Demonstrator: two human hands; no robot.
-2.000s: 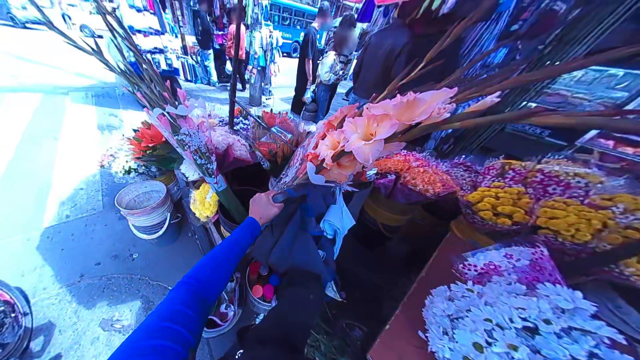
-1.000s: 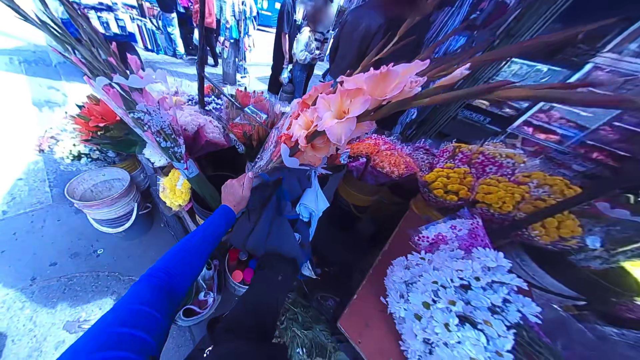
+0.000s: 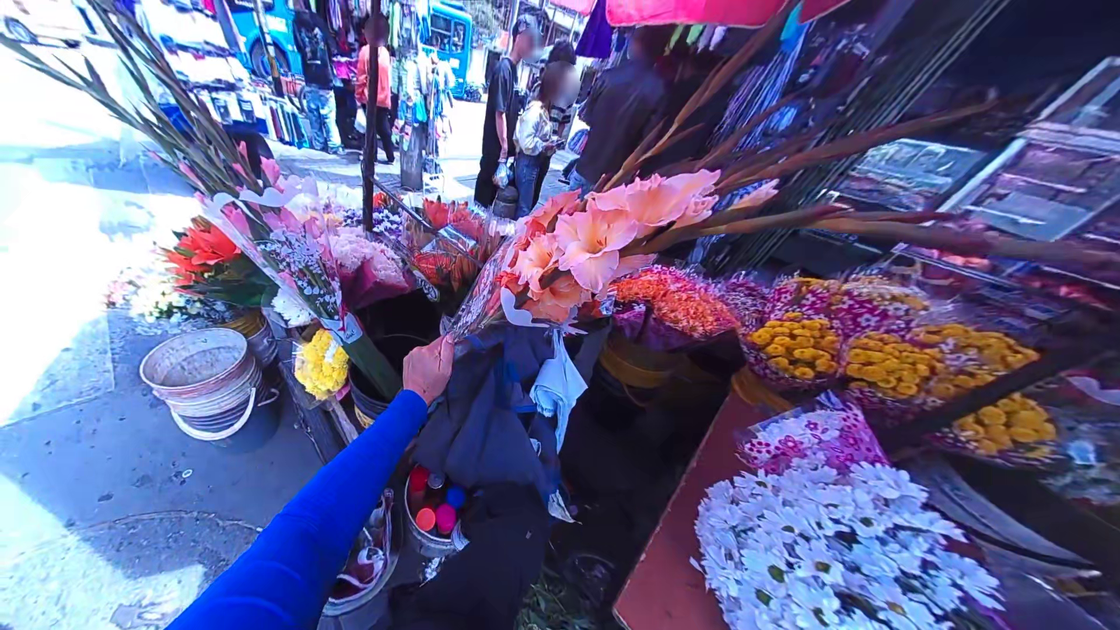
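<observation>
My left hand (image 3: 429, 367), at the end of a blue sleeve, is closed on the upper edge of a dark blue cloth (image 3: 477, 407). Right above and beside it, the clear wrap of a bouquet of peach gladioli (image 3: 595, 245) narrows down; whether my fingers also pinch the wrap cannot be told. A light blue cloth (image 3: 557, 381) hangs below the blooms. Left of my hand stands a wrapped pink bouquet (image 3: 306, 254), with yellow flowers (image 3: 321, 363) low beside it. My right hand is out of the picture.
Nested buckets (image 3: 197, 376) stand on the pavement at left. A bucket with colored caps (image 3: 433, 512) is below my hand. White daisies (image 3: 840, 551) and bunches of yellow flowers (image 3: 884, 363) fill the right. Several people and a clothing stall (image 3: 210, 79) are behind.
My left hand stays closed on the dark cloth beside the gladioli. The view has shifted a little; no flowers or buckets have plainly moved.
</observation>
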